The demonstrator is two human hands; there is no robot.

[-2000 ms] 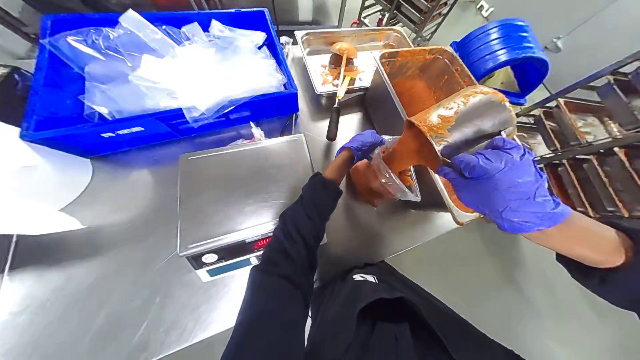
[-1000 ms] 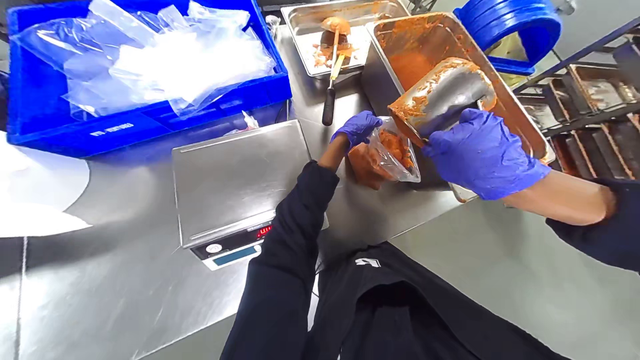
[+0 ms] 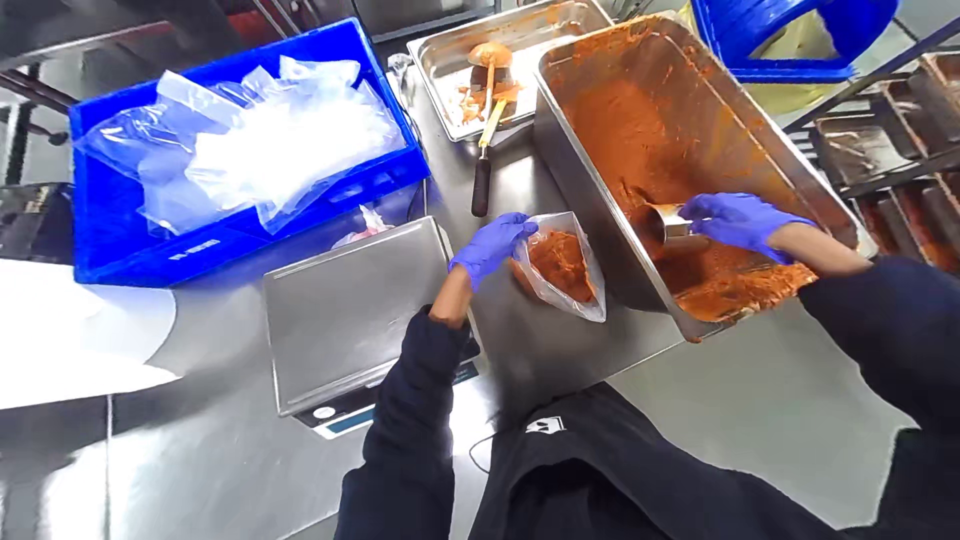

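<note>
My left hand [image 3: 491,247], in a purple glove, pinches the rim of a clear plastic bag [image 3: 592,289] that stands on the steel table. Thick orange-red paste [image 3: 561,262] fills much of the bag, whose mouth is open. My right hand [image 3: 739,223], also gloved, grips a metal scoop [image 3: 675,223] inside a deep steel pan [image 3: 619,247]. The scoop's front is down in the orange-red paste and partly hidden by it. Left of my left hand lies a bench scale [image 3: 352,315] with a flat steel platform.
A blue crate [image 3: 247,259] of clear plastic bags stands at the back left. Behind my left hand, a shallow steel pan [image 3: 450,120] holds a ladle [image 3: 491,56] and a dark-handled spatula [image 3: 482,184]. A blue bin [image 3: 787,73] and a rack of trays [image 3: 862,146] are at the right.
My right hand has moved the scoop from above the bag into the deep pan. Paste poured from the scoop toward the bag two seconds ago. My left hand still holds the bag.
</note>
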